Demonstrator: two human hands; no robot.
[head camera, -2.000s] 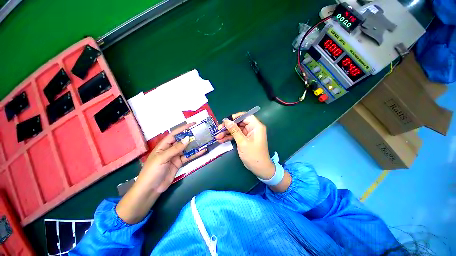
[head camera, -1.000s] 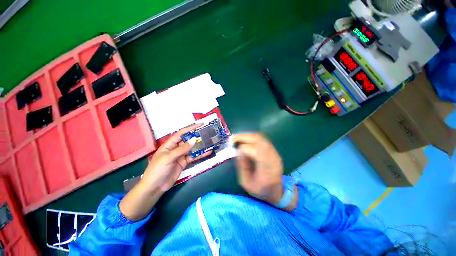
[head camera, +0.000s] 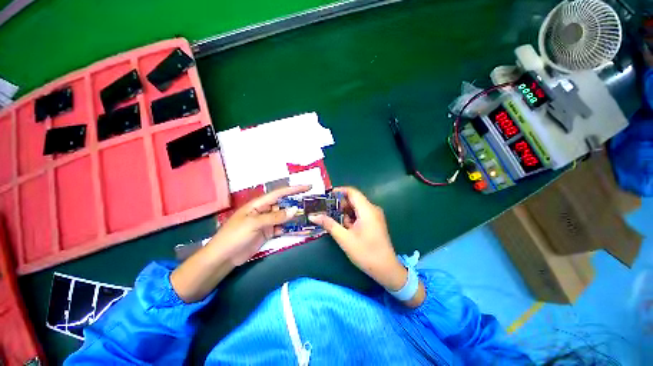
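Observation:
My left hand (head camera: 247, 226) and my right hand (head camera: 364, 232) hold a small blue circuit board (head camera: 315, 207) between them. The board has a dark, greyish square area in its middle. My left hand grips its left end, and my right hand holds its right end with the thumb on its lower face area. The board is above a stack of white, grey and red sheets (head camera: 276, 154). A pale band is around my right wrist. No tweezers can be made out in my right hand.
A pink-red tray (head camera: 130, 179) with several black screens (head camera: 175, 106) lies left. A redder tray (head camera: 16, 307) and black die-cut sheet (head camera: 84, 306) are lower left. A power supply (head camera: 501, 146), black-ended lead (head camera: 402, 145), white fan (head camera: 581, 34) and cardboard boxes (head camera: 566, 229) are right.
My right hand held tweezers at the board, then moved off blurred, and now holds the board's right end with bare fingers. The view has shifted, bringing the whole fan into sight.

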